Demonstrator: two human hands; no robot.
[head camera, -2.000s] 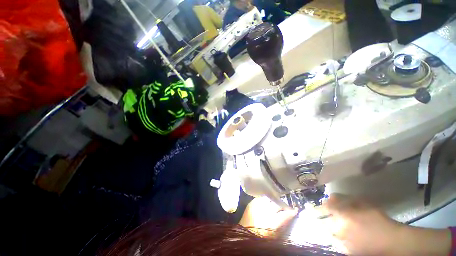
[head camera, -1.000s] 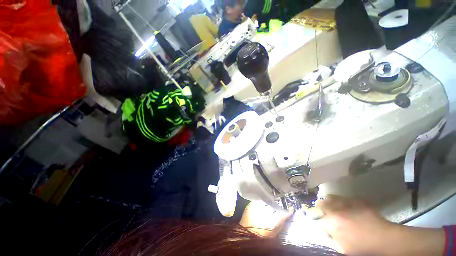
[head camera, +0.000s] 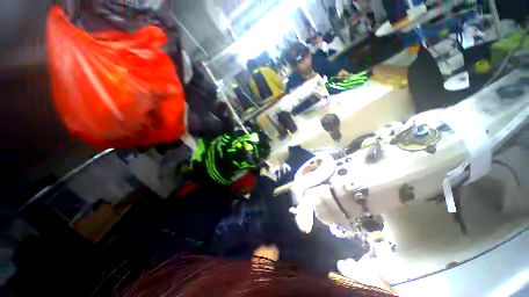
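The cream-white sewing machine (head camera: 429, 168) stands at the right, with bright glare around its needle area (head camera: 374, 232). The dark garment piece (head camera: 307, 238) lies left of and below the needle end. A small part of my left hand (head camera: 265, 254) shows on the dark cloth at the bottom centre, left of the needle and cut across by hair; its grip is hidden. A bright, washed-out shape (head camera: 351, 268) below the needle may be part of my right hand, partly behind hair; its fingers cannot be made out.
A red-orange plastic bag (head camera: 119, 87) hangs at the upper left. Black-and-neon-green garments (head camera: 229, 158) lie left of the machine. A white strip (head camera: 449, 194) hangs from the machine head. A person (head camera: 301, 62) sits at another machine behind. Hair covers the bottom edge.
The view has tilted up and shifted, showing more of the room. My left hand has moved left, away from the needle. My right forearm no longer shows at the right of the needle.
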